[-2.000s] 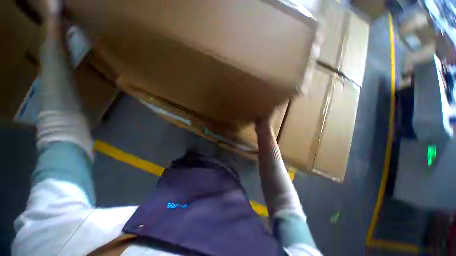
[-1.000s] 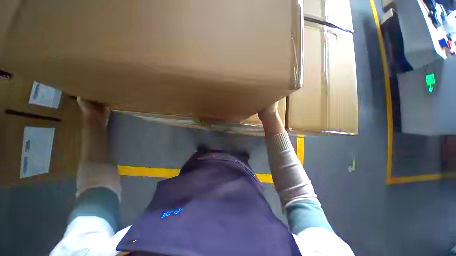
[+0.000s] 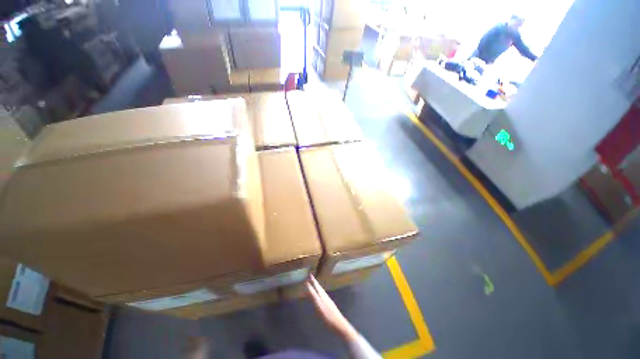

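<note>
A large closed carton (image 3: pixel 133 203) rests on the stack at the left, its top standing above the cartons beside it. Closed cartons (image 3: pixel 358 196) with glossy tape adjoin it on the right. White shipping labels (image 3: pixel 270 281) show along the stack's front side. My right hand (image 3: pixel 323 300) is at the lower front edge of the cartons, holding nothing, fingers extended; whether it touches them is unclear. A blurred skin-toned patch at the bottom edge may be my left hand (image 3: pixel 198 347); its fingers cannot be made out.
Labelled cartons (image 3: pixel 60 315) stand at the lower left. More cartons (image 3: pixel 228 52) are stacked behind. A scale indicator (image 3: pixel 353 58) stands on a post. A person (image 3: pixel 500 42) is at a white table (image 3: pixel 456 98). Yellow lines (image 3: pixel 484 193) mark the grey floor at right.
The large carton has gone from being held in both hands to resting on the stack. My right hand has come off it and moved down and left. The view has tilted up, showing the background.
</note>
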